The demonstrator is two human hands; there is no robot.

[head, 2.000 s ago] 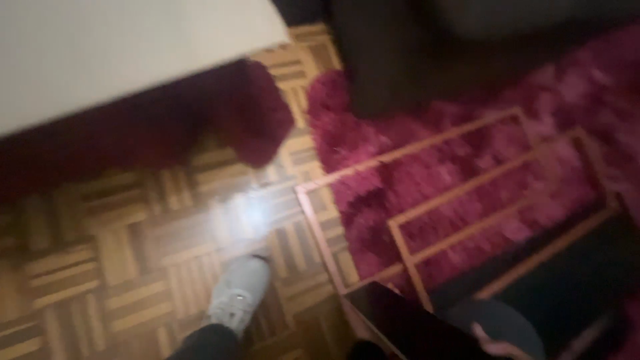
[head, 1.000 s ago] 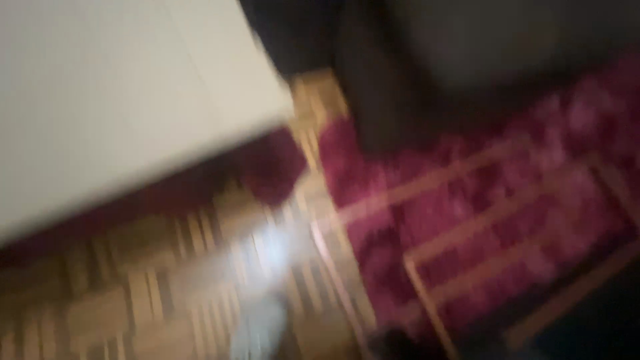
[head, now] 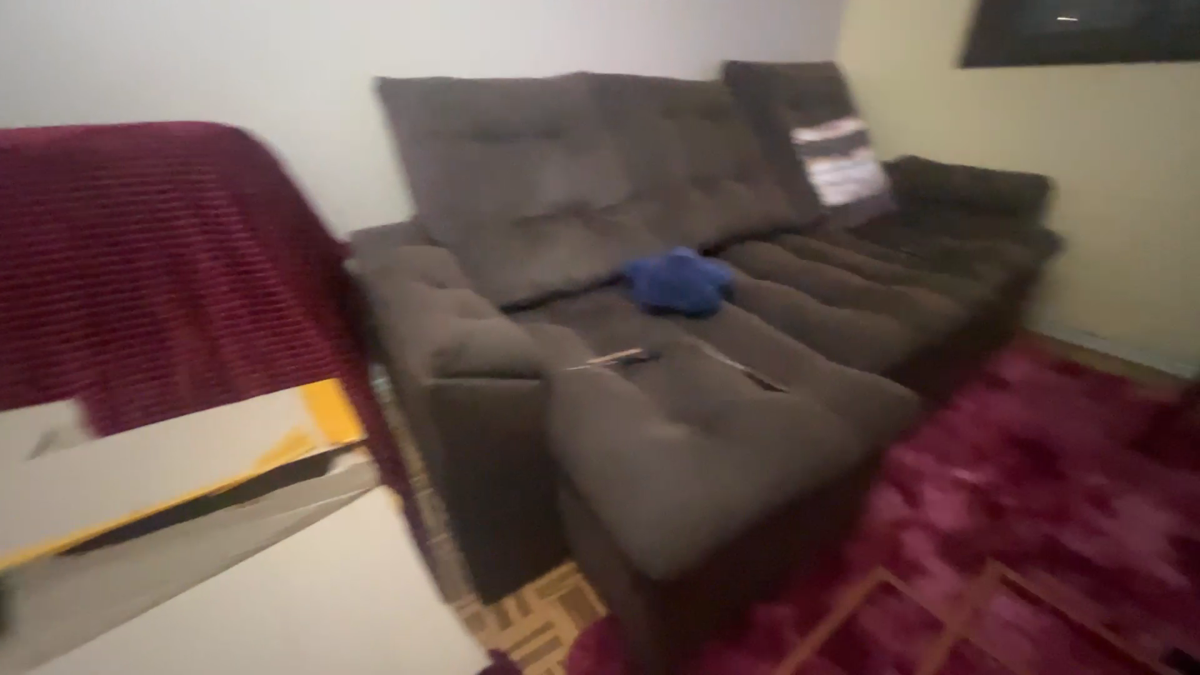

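Note:
Neither my left hand nor my right hand shows in the head view now. A dark grey-brown sofa fills the middle. On its seat lie a blue cloth item, a thin light-coloured stick-like item and another slim item, too blurred to name. A patterned cushion or cloth leans on the far backrest. Thin wooden frames lie at the lower right over the pink shaggy rug.
Lower left, a white surface and a pale panel or box with yellow edges stand close. Behind them a maroon textured cover drapes over furniture. Parquet floor shows beside the sofa's base. A dark framed panel hangs on the right wall.
The view has swung up from the floor to the sofa. The hand seen at the lower edge two seconds ago is out of view.

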